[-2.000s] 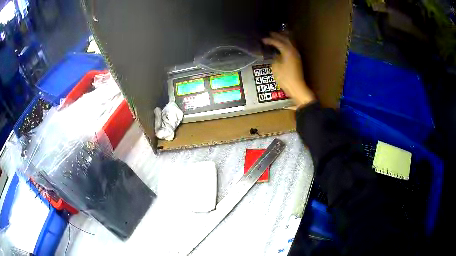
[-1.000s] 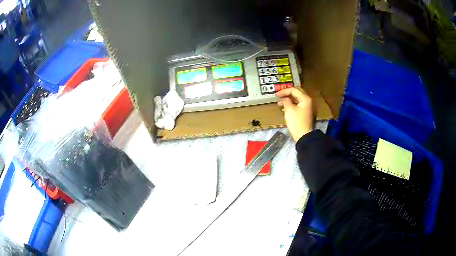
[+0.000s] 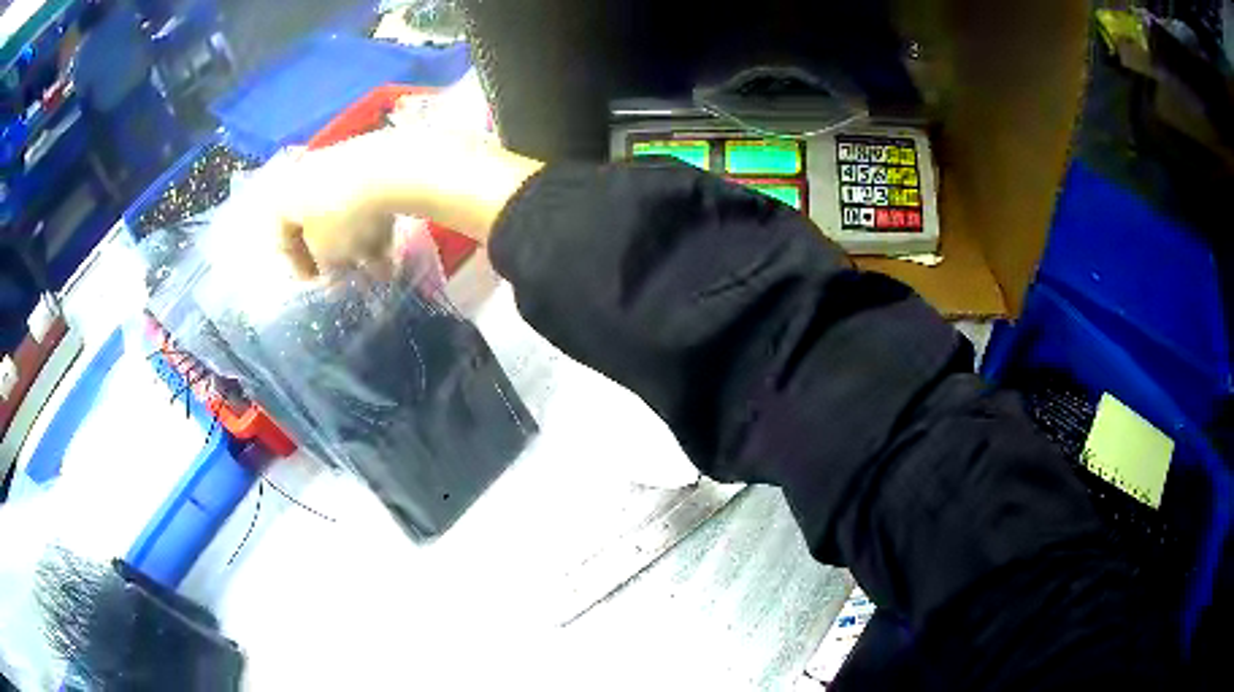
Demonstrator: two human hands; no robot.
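Note:
My right hand point(image 3: 372, 216) reaches across from the right, washed out by glare, at the top of a clear plastic bag filled with dark rods point(image 3: 420, 406). The fingers point down at the bag's upper part; whether they grip it is unclear. The bag stands tilted at the left of the bench. The counting scale point(image 3: 880, 189), with green lit displays, sits in the cardboard box, partly behind my black sleeve. My left hand is not in view.
A steel ruler point(image 3: 656, 541) lies below my sleeve. A dark bundle with fine wires point(image 3: 149, 635) is at the lower left. Blue tray point(image 3: 203, 507) and red tray point(image 3: 366, 115) stand left. The box wall point(image 3: 1035, 149) and blue bin with yellowish note point(image 3: 1129, 449) are right.
My right hand has moved from the scale's keypad left to the filled bag. The view has shifted left, bringing in the dark bundle at lower left. My sleeve now covers the red card.

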